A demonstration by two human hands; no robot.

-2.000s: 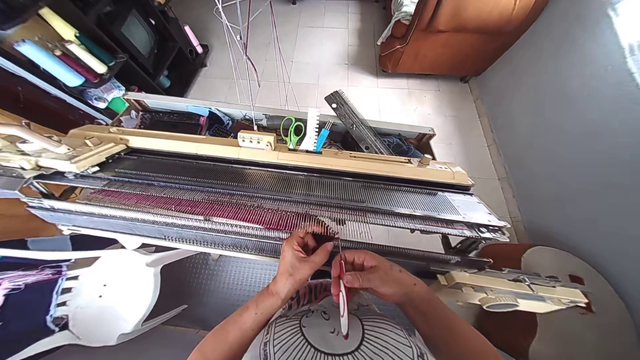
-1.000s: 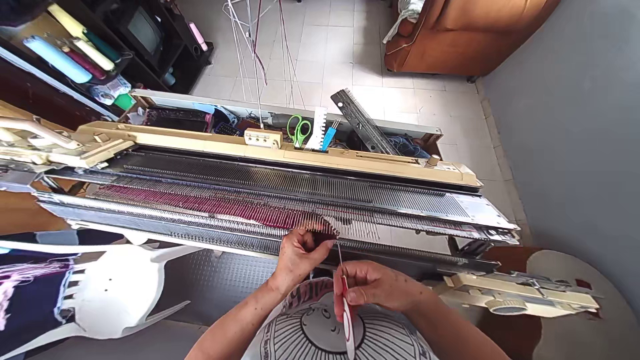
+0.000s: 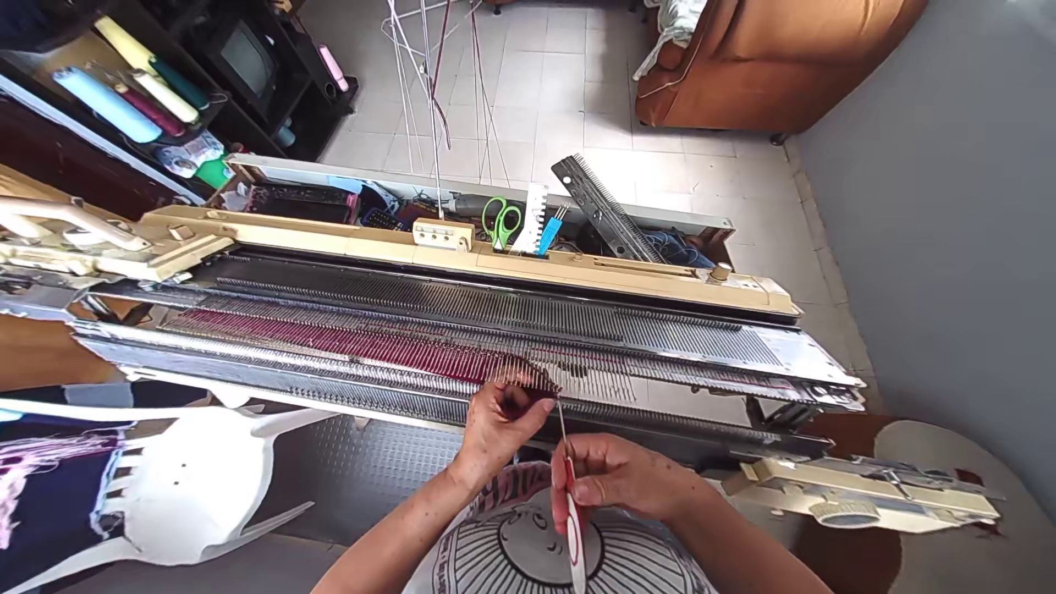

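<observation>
A knitting machine with two needle beds spans the view, and maroon knitted fabric hangs between the beds. My left hand pinches the dark right end of the fabric at the front bed, fingers curled under its edge. My right hand holds a red and white handled tool with a thin metal shaft, perhaps a latch hook. Its tip points up to the fabric edge beside my left thumb; whether it passes through a stitch cannot be told.
Behind the machine, a tray holds green-handled scissors, a blue tool and a black toothed bar. Machine carriages sit at left and lower right. A white plastic chair stands at lower left; yarn strands hang above.
</observation>
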